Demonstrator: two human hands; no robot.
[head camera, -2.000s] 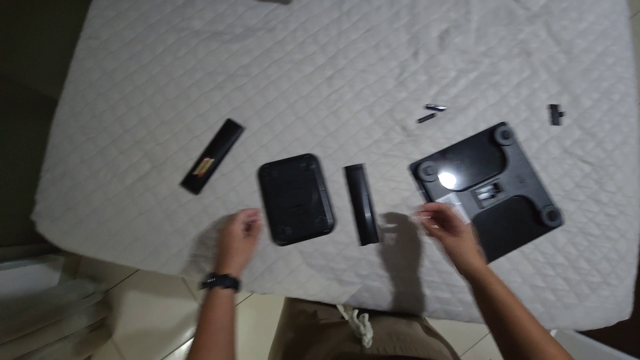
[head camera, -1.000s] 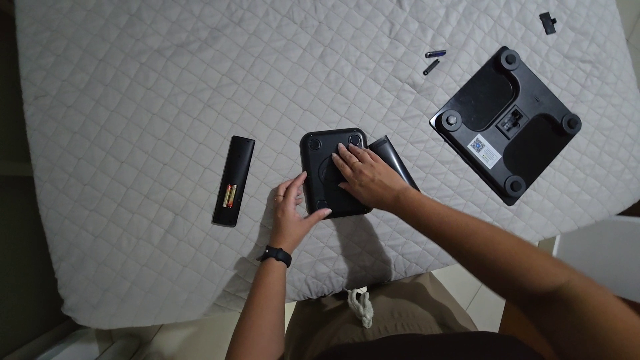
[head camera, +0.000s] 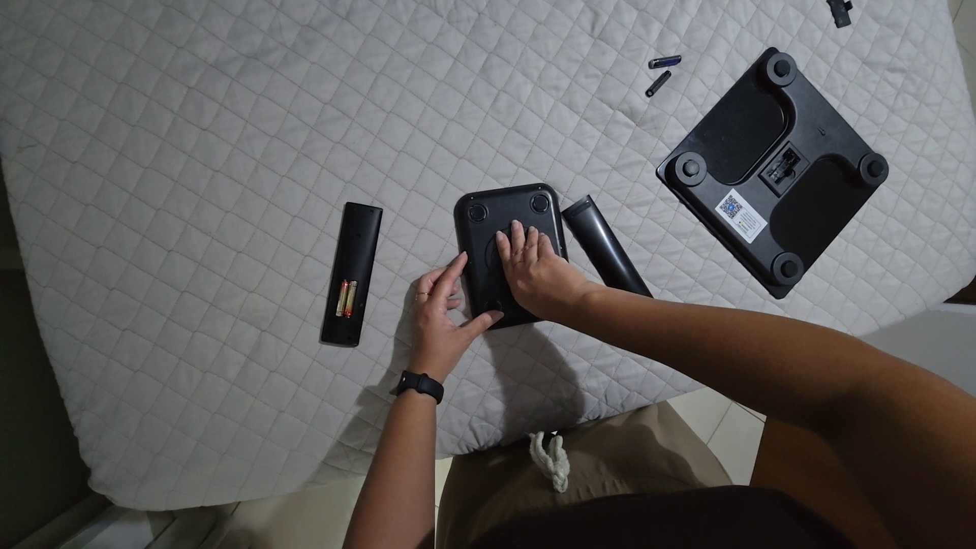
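Note:
A small black device with round feet (head camera: 480, 252) lies underside up on the quilted cover. My right hand (head camera: 534, 271) rests flat on it, fingers together. The fingertips and thumb of my left hand (head camera: 446, 309) touch its left and lower edges, spread apart. Left of them lies a black remote control (head camera: 364, 244), back up, with red-and-gold batteries (head camera: 346, 298) showing in its compartment. Against the device's right side, a black curved cover or second remote (head camera: 608, 248) slants partly behind my right forearm. Farther right, an upturned black scale (head camera: 816, 164) shows its battery compartment (head camera: 784, 168).
Two loose batteries, one upper (head camera: 665, 62) and one lower (head camera: 658, 83), lie above left of the scale. A small black plastic piece (head camera: 839, 13) sits at the top right. The white quilted bed cover (head camera: 191, 152) ends near my legs.
Both hands have come onto the small device; two seconds ago they were on either side of it, the right one by the scale. The curved black piece now slants instead of standing nearly straight.

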